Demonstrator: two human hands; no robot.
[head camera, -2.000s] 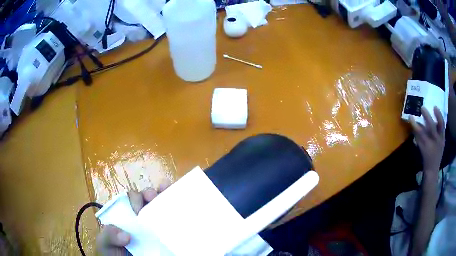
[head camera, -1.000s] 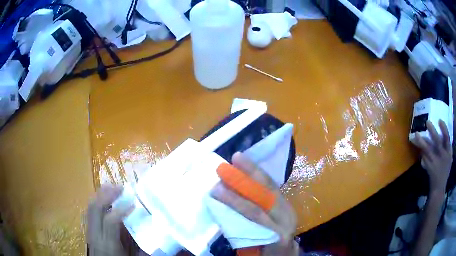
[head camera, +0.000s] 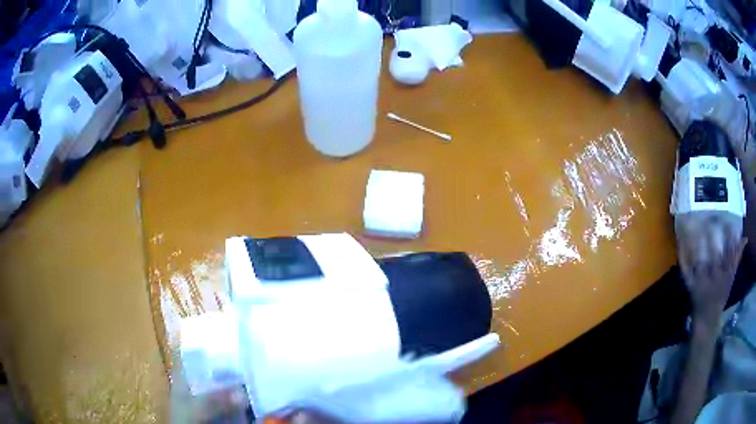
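A white security camera (head camera: 315, 323) with a black rounded end (head camera: 439, 300) is held above the near part of the table, black end to the right. A dark panel (head camera: 283, 258) shows on its upper face and a white antenna (head camera: 468, 352) on its near side. My left hand (head camera: 217, 407), blurred and cut by the lower edge, grips the bracket end. My right hand (head camera: 302, 416) is mostly cut off; orange finger cots show under a pale cloth (head camera: 398, 402) pressed to the camera's near side. A white sponge block (head camera: 394, 204) lies beyond the camera.
A translucent bottle (head camera: 341, 87) stands at the back, with a cotton swab (head camera: 419, 127) and a small white rounded part (head camera: 409, 66) beside it. More cameras and black cables line the back and left. At the right, another person's hand (head camera: 709, 252) holds a camera (head camera: 709, 182).
The camera has turned so its dark panel shows and the antenna sits on the near side. My right hand and cloth have moved down to the near side. The sponge is uncovered again.
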